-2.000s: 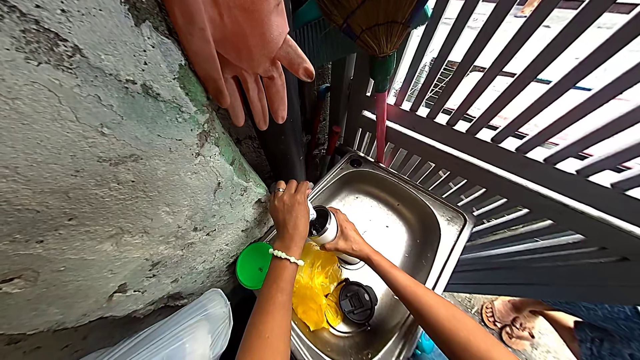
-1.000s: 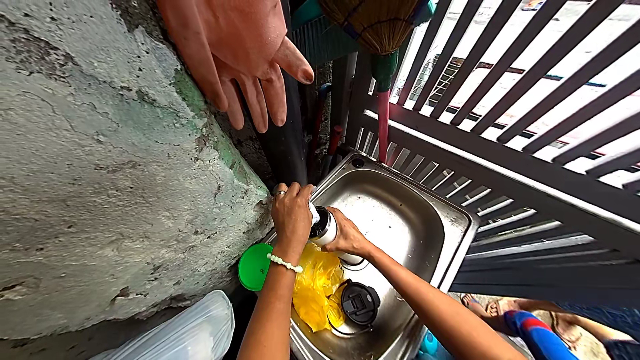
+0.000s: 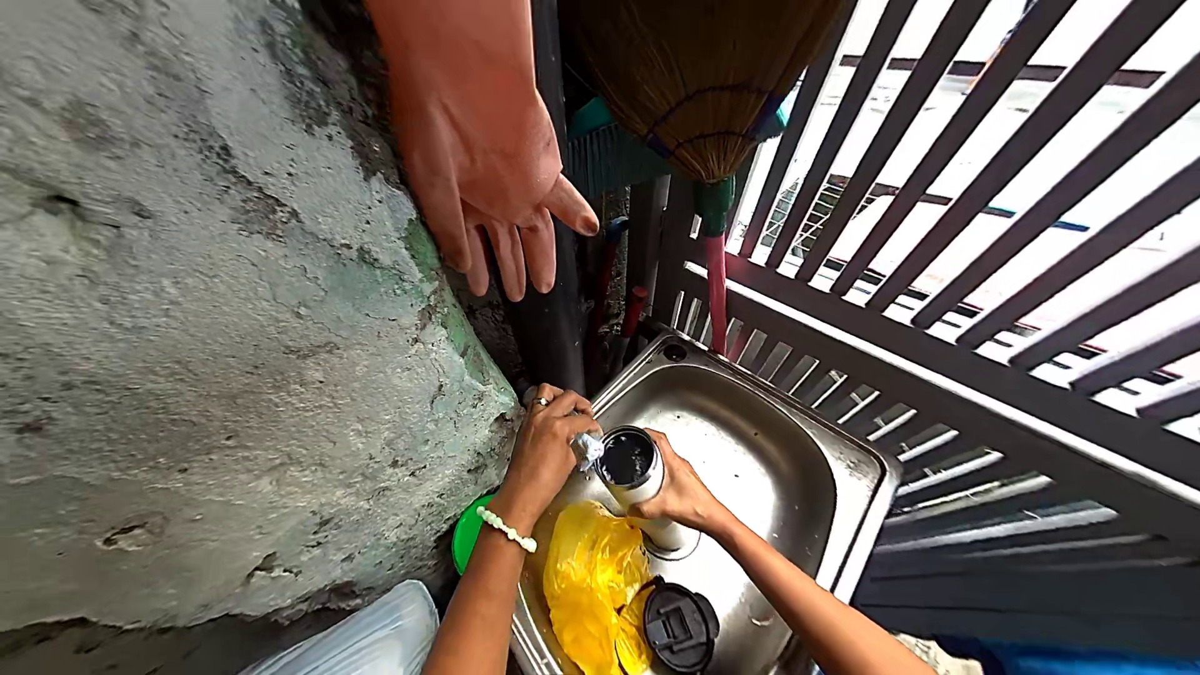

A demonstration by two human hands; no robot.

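Note:
My right hand (image 3: 680, 483) is wrapped around a white tumbler (image 3: 630, 473) held over the steel sink (image 3: 787, 450). Dark liquid or a dark interior with some light specks shows at its open top. My left hand (image 3: 553, 441), wearing a ring and a pale beaded bracelet, is beside the tumbler's rim by the wall; what it grips is partly hidden, and a bit of clear water or clear material shows at its fingers. In the sink lie a yellow plastic bag (image 3: 591, 581) and a black tumbler lid (image 3: 680, 626).
A rough concrete wall (image 3: 234, 328) rises at the left, with a green container (image 3: 469, 534) below it. An orange rubber glove (image 3: 478, 159) hangs above, near a black pipe (image 3: 548, 337). A broom (image 3: 708, 94) leans by the dark slatted fence (image 3: 844, 319). A whitish plastic bag (image 3: 366, 637) sits at bottom left.
The person whose feet and legs showed beyond the sink at lower right is mostly out of view. Both of my hands stay near the tumbler.

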